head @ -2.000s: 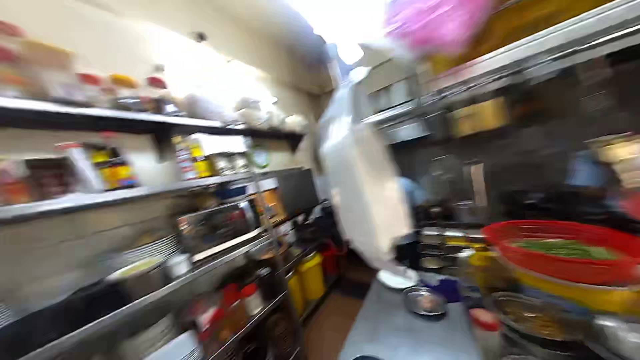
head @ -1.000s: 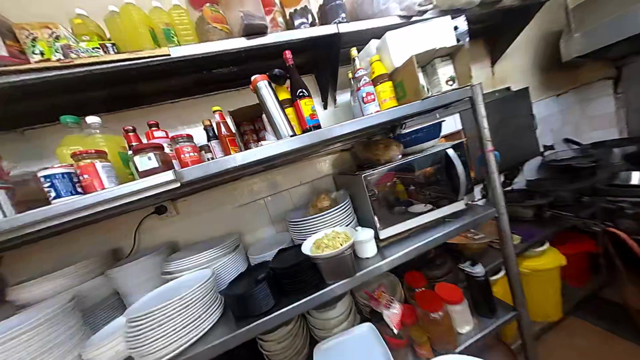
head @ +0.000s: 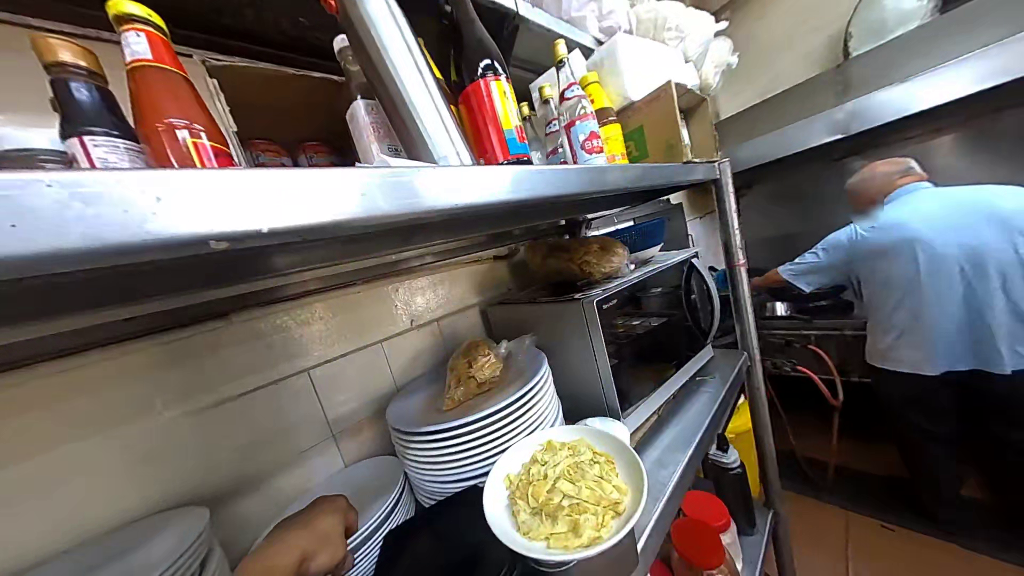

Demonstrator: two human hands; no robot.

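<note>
My left hand [head: 308, 538] is at the bottom edge, its fingers curled beside the rim of a stack of white plates [head: 372, 492]; whether it grips a plate is not clear. My right hand is out of view. To the right, a white bowl [head: 496, 512] of yellow sliced food [head: 568, 494] stands near dark stacked dishes [head: 440, 532]. Behind it, a taller stack of plates [head: 472, 436] bears a tied plastic bag of brown food [head: 474, 372].
A microwave oven [head: 608, 328] stands on the metal shelf [head: 692, 424]. Sauce bottles [head: 172, 96] line the upper shelf [head: 360, 192]. Red-lidded jars [head: 700, 540] sit below. At the right, a person in a light blue shirt [head: 944, 272] stands at the cooking range [head: 808, 324].
The view has turned and come closer to the plates and bowl. My left hand has come into view at the bottom. The person in blue is now visible at the right.
</note>
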